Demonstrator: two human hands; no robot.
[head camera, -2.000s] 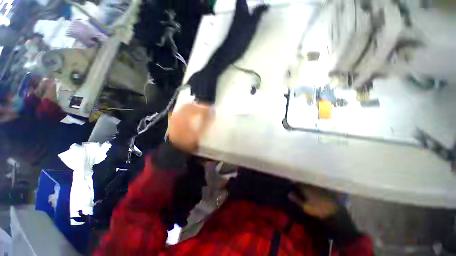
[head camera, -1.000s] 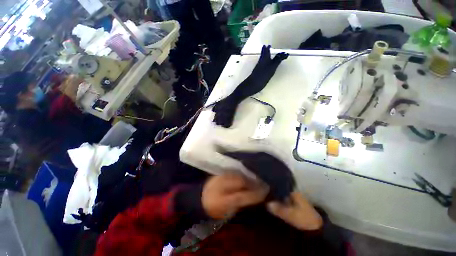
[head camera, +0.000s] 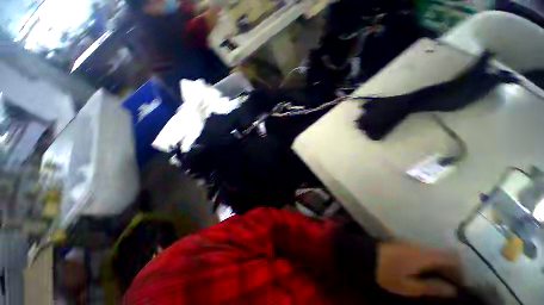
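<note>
My left hand (head camera: 417, 269), blurred, is at the front edge of the white machine table (head camera: 352, 152) at the lower right. Its fingers are bent. Dark material shows by the fingers, but whether they grip it is unclear. My right hand is not in view. A long limp black glove-like piece (head camera: 429, 98) lies across the table's left part. A white tag (head camera: 428, 170) on a dark cord lies in front of it. The yellow-orange block (head camera: 512, 249) of the sewing machine shows at the right edge.
A black heap (head camera: 262, 167) with pale cords lies left of the table. White fabric (head camera: 194, 116) lies by a blue box (head camera: 146, 113). A white bin (head camera: 98, 161) stands farther left. Another machine table (head camera: 262, 39) and part of a person (head camera: 170, 30) are at the back.
The view has swung left, so table and machine sit farther right. Both hands held a dark piece before; now only my left hand shows, and my right hand has left the picture.
</note>
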